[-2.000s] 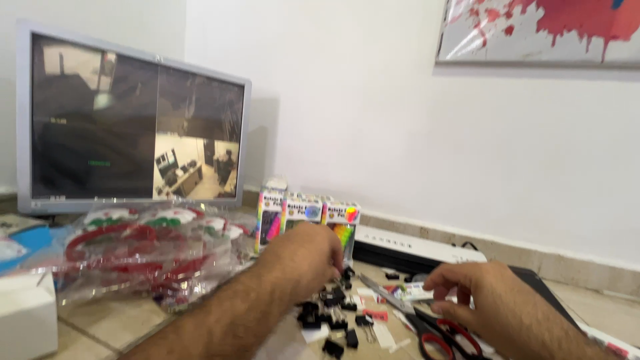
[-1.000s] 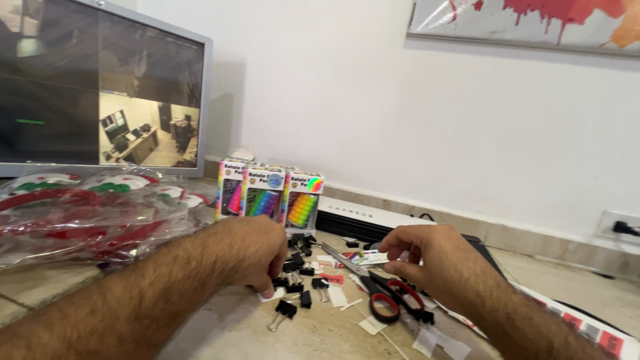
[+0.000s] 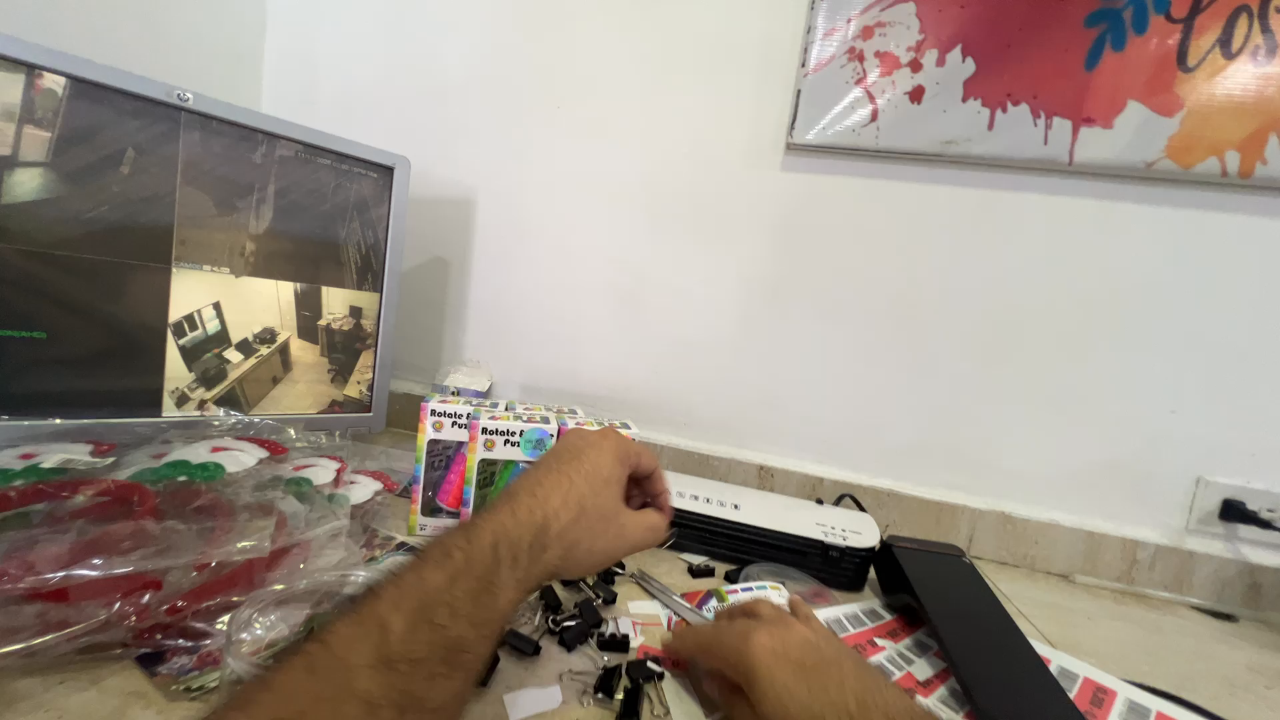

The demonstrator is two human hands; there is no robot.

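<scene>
My left hand is raised over the table in front of the boxed puzzles, fingers curled inward; a thin wire-like bit shows at its fingertips, too small to name. Below it lie several black binder clips with metal handles. My right hand is low at the bottom, over paper scraps and beside the metal blades of the scissors; its fingertips are partly hidden, and whether it grips anything does not show. The scissors' handles are hidden. A small white paper piece lies near the front.
A monitor stands at left behind plastic-bagged red, white and green items. A white and black laminator-like machine sits by the wall. Right of it are a long black object and printed label sheets. An outlet holds a plug.
My left hand has risen from the binder clips to in front of the puzzle boxes. My right hand has come down over the scissors' handles, which showed before. The view has shifted.
</scene>
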